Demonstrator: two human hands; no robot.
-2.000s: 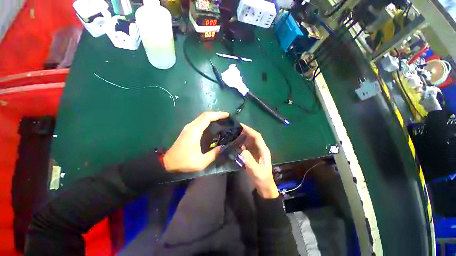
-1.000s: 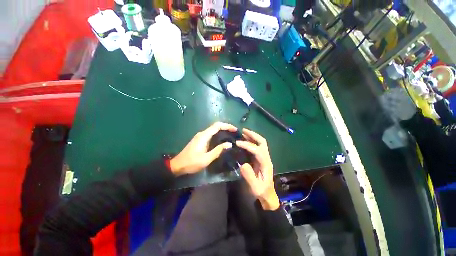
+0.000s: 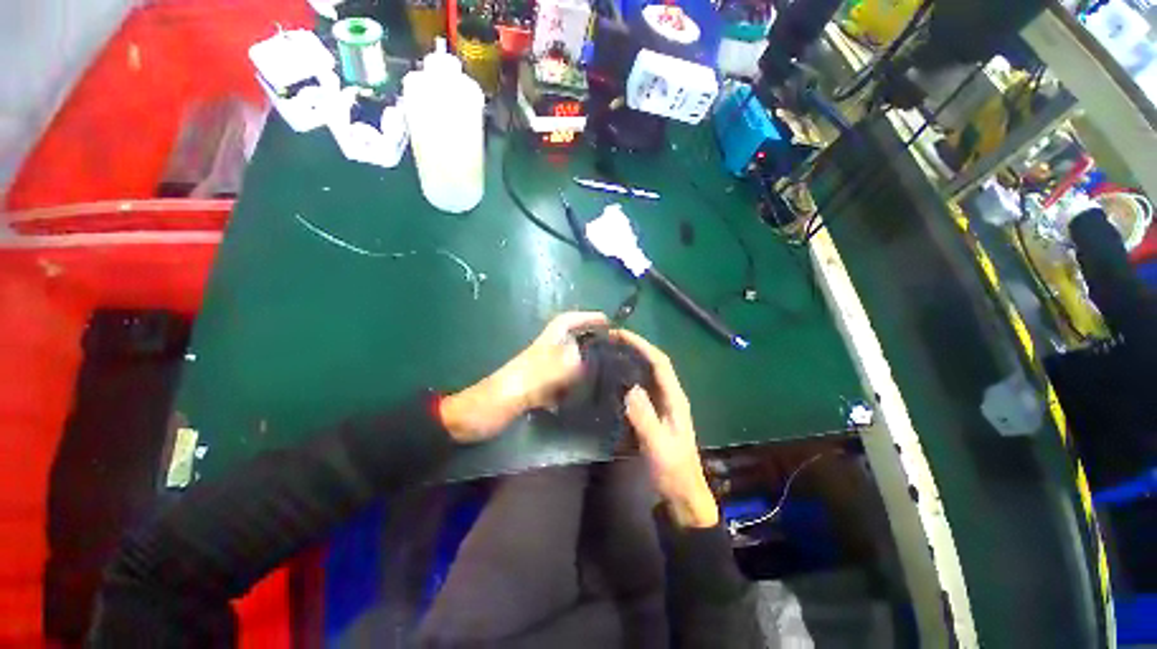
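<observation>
A black adapter housing (image 3: 607, 387) is held between my two hands just above the front edge of the green table (image 3: 343, 336). My left hand (image 3: 539, 374) grips its left side and top. My right hand (image 3: 662, 412) has its fingers around the right side. The housing is dark and blurred, so I cannot tell whether its halves are joined. A black rod tool (image 3: 685, 302) with a white end (image 3: 614, 238) lies on the table beyond my hands.
A squeeze bottle (image 3: 449, 146), white holders (image 3: 371, 131), a digital meter (image 3: 556, 123) and an outlet strip (image 3: 673, 86) stand at the back. A pale wire (image 3: 381, 251) lies left. A conveyor (image 3: 939, 368) runs at right, with another person's dark sleeve (image 3: 1106, 285) beyond.
The camera view has shifted, so the table sits further right. Both hands still hold the housing, which has turned in them; the yellow part seen earlier no longer shows. The other person's arm has come in at right.
</observation>
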